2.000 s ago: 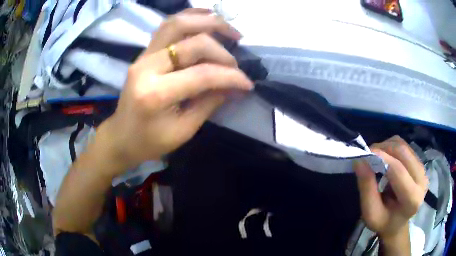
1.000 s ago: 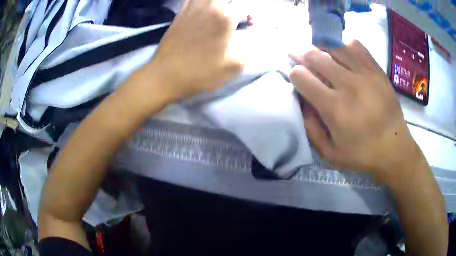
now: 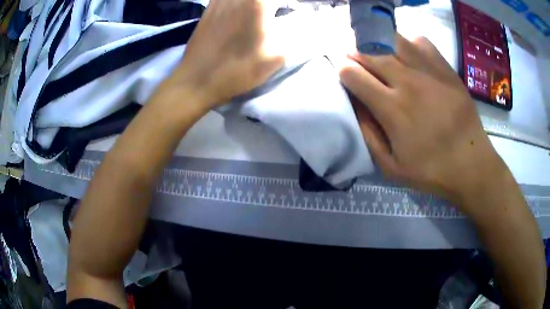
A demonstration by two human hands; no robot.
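A pale grey-white garment piece [image 3: 307, 124] with a dark end lies on the white machine bed, its free corner hanging over the ruler strip. My left hand [image 3: 226, 54] presses on its left side near the needle area, fingers bent, fingertips washed out by glare. My right hand [image 3: 416, 114] lies on its right side, thumb and fingers against the cloth edge. A blue-grey cylinder [image 3: 374, 30] hangs just above my right fingers. The needle and presser foot cannot be made out in the bright glare.
Striped grey-and-black pieces [image 3: 108, 66] are heaped at the left. A phone with a red lit screen [image 3: 483, 57] lies right of my right hand. The ruler strip [image 3: 259, 194] runs along the front edge. More pale cloth [image 3: 51, 241] hangs below left. Blue lettering shows top right.
Both hands have come from holding the piece above the lap and table edge to the machine bed. Since one second ago, the hands and cloth have barely shifted; the view has tilted slightly.
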